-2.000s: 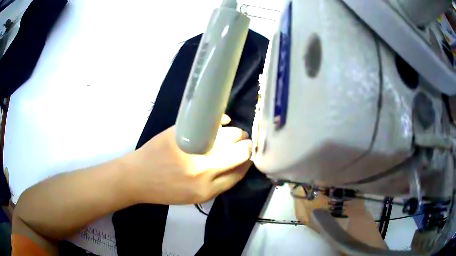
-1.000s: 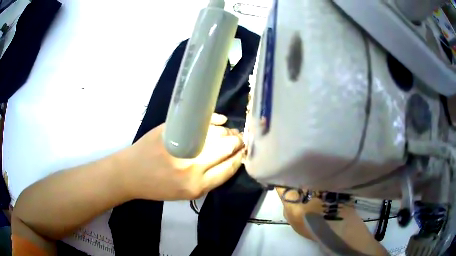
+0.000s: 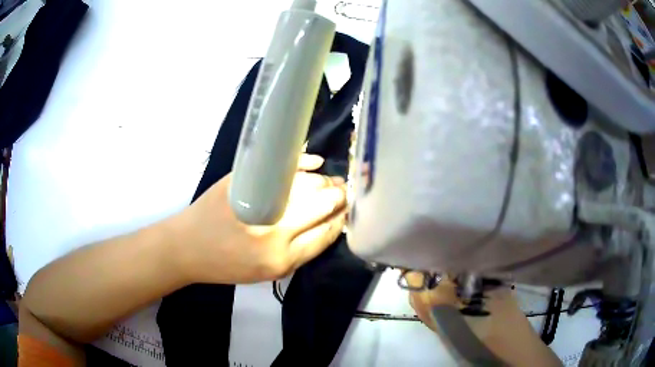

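Note:
A black garment piece (image 3: 319,301) lies on the white sewing table (image 3: 122,179), running under the sewing machine head (image 3: 445,143). My left hand (image 3: 266,229) lies flat on the cloth beside the head, partly behind the grey machine lamp (image 3: 281,118); its fingertips reach the head's edge. My right hand (image 3: 438,301) is partly hidden below the head, behind metal parts; its fingers and what they touch cannot be made out. The needle and presser foot are hidden.
Another dark cloth (image 3: 39,64) hangs over the table's far left edge. A printed measuring scale (image 3: 140,344) runs along the table's front edge. Black thread snips (image 3: 553,315) lie right of my right hand. An orange sleeve (image 3: 47,353) shows at lower left.
The machine head and lamp appear shifted left in view. A pale gap now shows in the cloth beside the lamp. My right hand has come into clearer view under the head; my left hand stays on the cloth.

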